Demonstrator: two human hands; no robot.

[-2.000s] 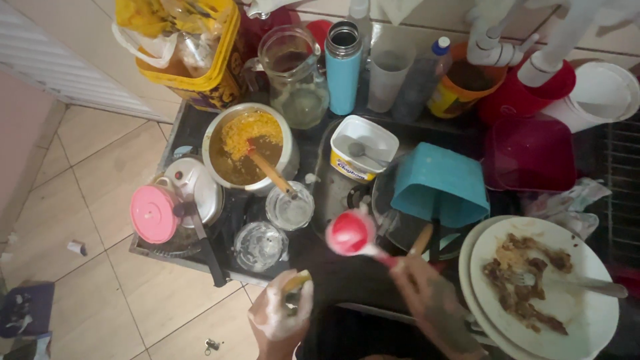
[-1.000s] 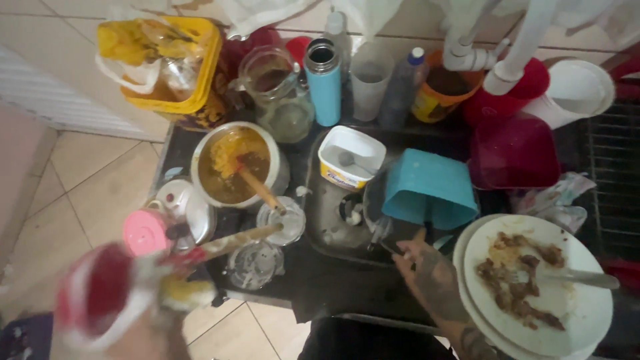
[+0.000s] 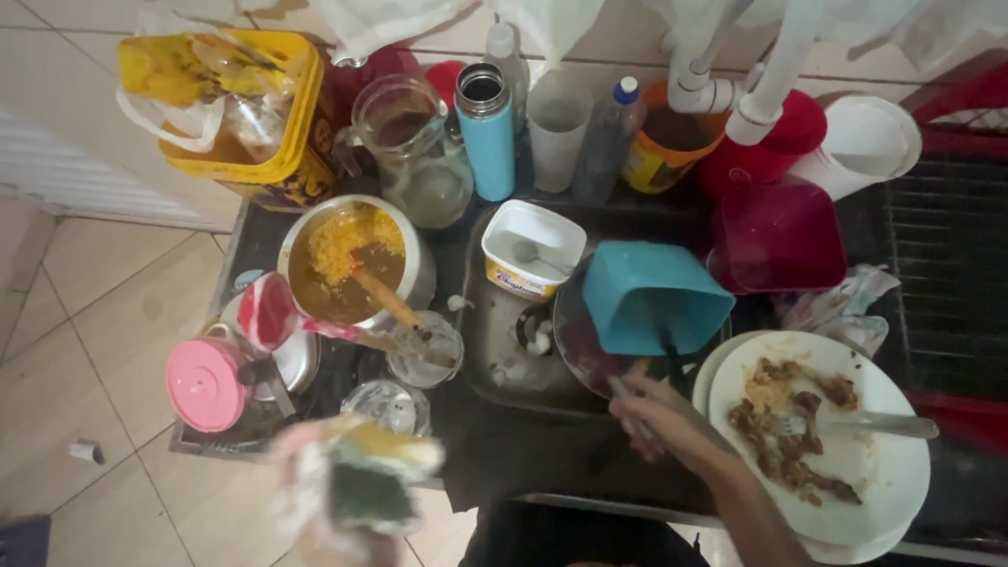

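Note:
My left hand (image 3: pixel 339 488), blurred at the lower left, grips a soapy yellow and green sponge (image 3: pixel 374 472). My right hand (image 3: pixel 650 413) is at the sink's front edge, its fingers closed on a thin metal utensil handle (image 3: pixel 622 387); the other end is hidden. Beside it a teal plastic container (image 3: pixel 657 272) leans over a bowl in the sink (image 3: pixel 504 386). A red ladle (image 3: pixel 268 311) with a wooden handle lies across a glass (image 3: pixel 425 350), left of the sink. A white plastic tub (image 3: pixel 535 236) holding a spoon stands in the sink.
At left stand a pot (image 3: pixel 417 260) of orange food and water, a pink-lidded container (image 3: pixel 206 384) and a yellow bucket (image 3: pixel 299 134). A glass pitcher (image 3: pixel 429 177) and blue bottle (image 3: pixel 485 142) line the wall. Stacked plates (image 3: pixel 890 480) with food scraps stand right; white pipes (image 3: pixel 776 79) hang above.
The red ladle, held up over the counter in the first frame, now rests at the left across the glass. My right hand has taken hold of a utensil at the sink.

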